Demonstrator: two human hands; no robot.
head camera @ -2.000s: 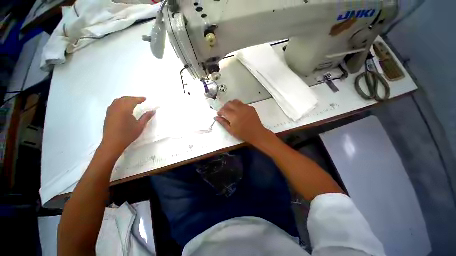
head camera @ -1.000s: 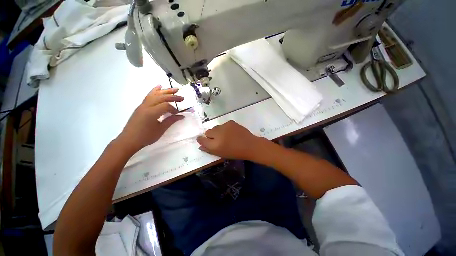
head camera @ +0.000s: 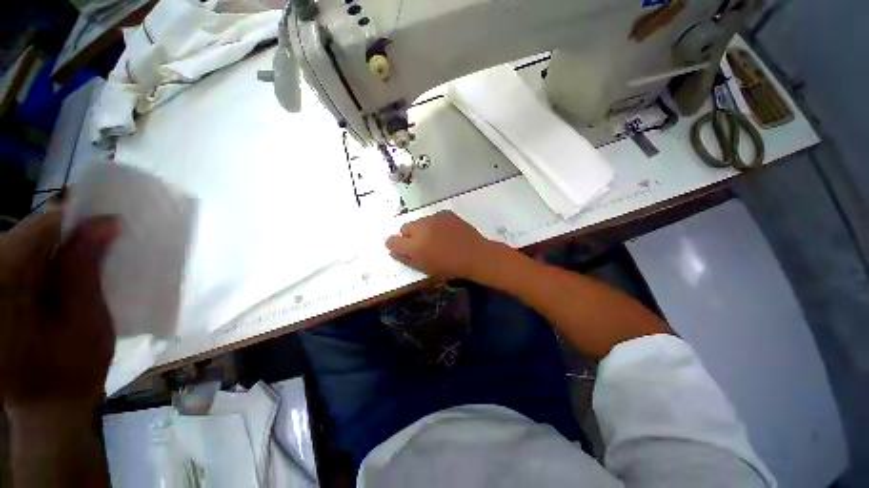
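My left hand point(head camera: 57, 295) is raised at the far left, large and blurred, and holds a white cloth piece point(head camera: 143, 253). White cloth point(head camera: 224, 291) trails over the table from there toward the right. My right hand point(head camera: 440, 246) rests at the table's front edge, fingers curled together; whether they pinch the cloth's end is unclear in the glare. The presser foot and needle point(head camera: 404, 172) are just above my right hand, under the left end of the cream lockstitch machine point(head camera: 486, 43).
Folded white pieces point(head camera: 538, 143) lie under the machine arm. Greenish scissors point(head camera: 726, 139) and a narrow brown tray point(head camera: 760, 88) are at the right table end. A white cloth heap point(head camera: 181, 48) is at the far left corner. Cut pieces point(head camera: 224, 443) lie on the lower left board.
My left hand has moved from beside the needle to the far left and now lifts a cloth piece. My right hand has stayed near the table's front edge, just below the needle.
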